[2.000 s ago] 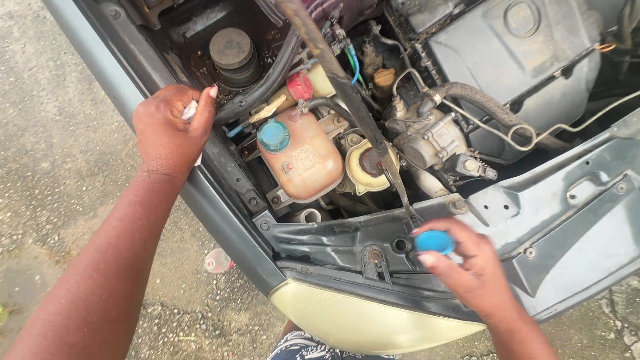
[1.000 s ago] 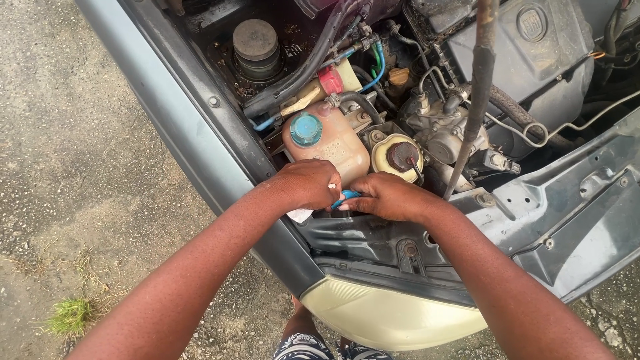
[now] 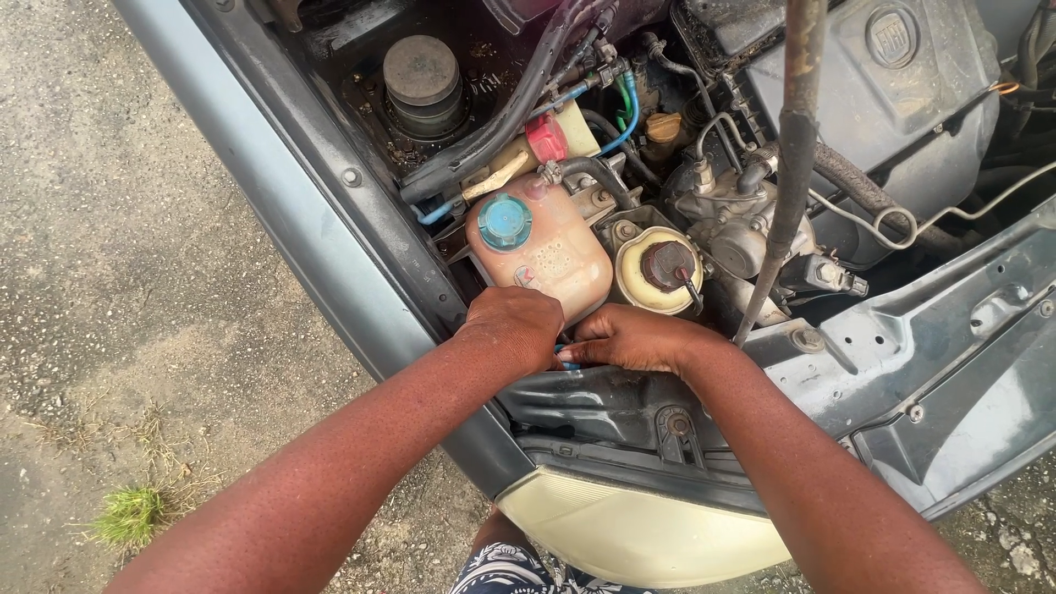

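Both hands are low in the engine bay, at the front edge of a pinkish plastic coolant expansion tank (image 3: 569,256) with a blue-green screw cap (image 3: 505,222) on it. A blue cap (image 3: 566,358) shows only in part between the hands. My right hand (image 3: 631,337) has its thumb and fingers closed on its edge. Just left of it is my left hand (image 3: 520,326), back upward; its fingertips are hidden, and what they hold cannot be seen. Beside my right hand stands a yellowed power steering fluid reservoir (image 3: 660,272) with a dark cap.
A rusty hood prop rod (image 3: 790,157) rises right of the reservoirs. The fender edge (image 3: 330,247) runs along the left, and the headlight (image 3: 643,528) lies below the arms. Behind the tank are a red cap (image 3: 546,138), hoses and a strut tower cap (image 3: 421,73); the engine cover (image 3: 891,107) is at right.
The right hand has carried the blue cap left from the front panel to the spot before the tank. The left hand has come from the fender to meet it there.
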